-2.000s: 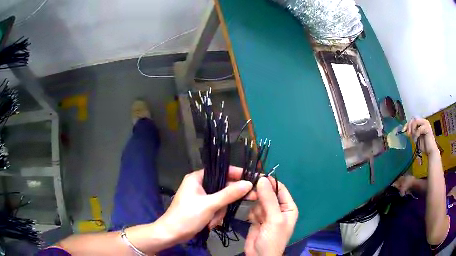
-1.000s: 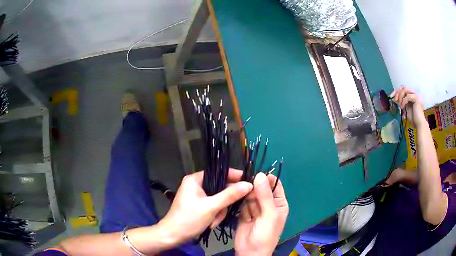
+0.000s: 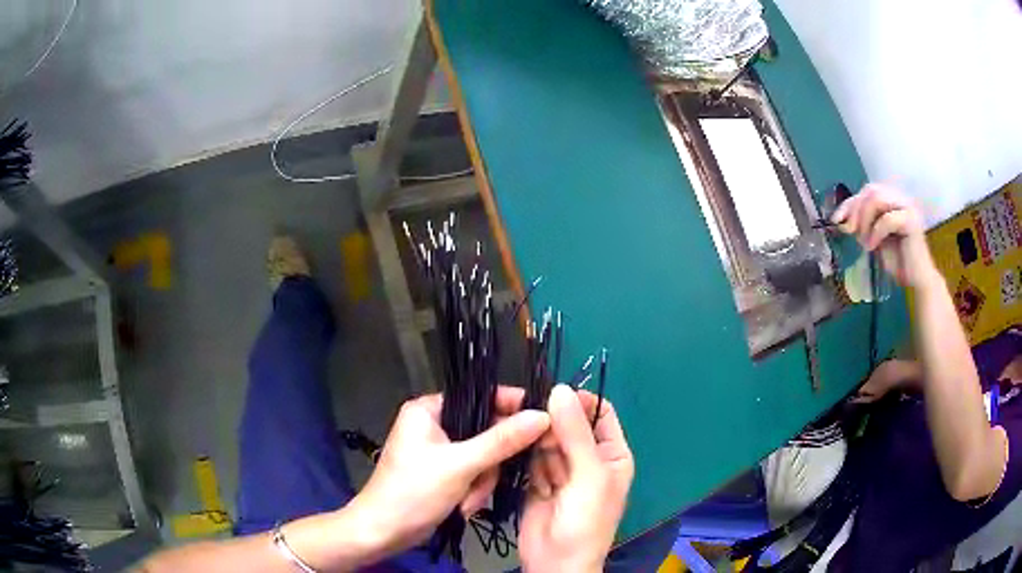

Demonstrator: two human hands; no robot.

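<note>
My left hand (image 3: 448, 459) grips a thick bundle of black cables (image 3: 467, 347), its white-silver tips fanned upward. A smaller group of the same cables (image 3: 542, 364) stands between my left thumb and my right hand. My right hand (image 3: 579, 470) is close beside it at the right, thumb and fingertips pinching a few cables (image 3: 602, 381) that stick up apart from the group. The lower cable parts hang below my hands, partly hidden by them.
The green bench (image 3: 583, 202) holds the solder pot (image 3: 749, 185), a grey metal strip (image 3: 813, 353) and a foil duct (image 3: 695, 34). A coworker's hand (image 3: 885, 229) holds cable near a dark tub and a translucent cup (image 3: 863, 280). Black cable bundles (image 3: 39, 526) lie at far left.
The view has shifted, so the bench sits further left. The few cables in my right hand stand further apart from the small group. The coworker's hand has moved from the cup to the dark tub.
</note>
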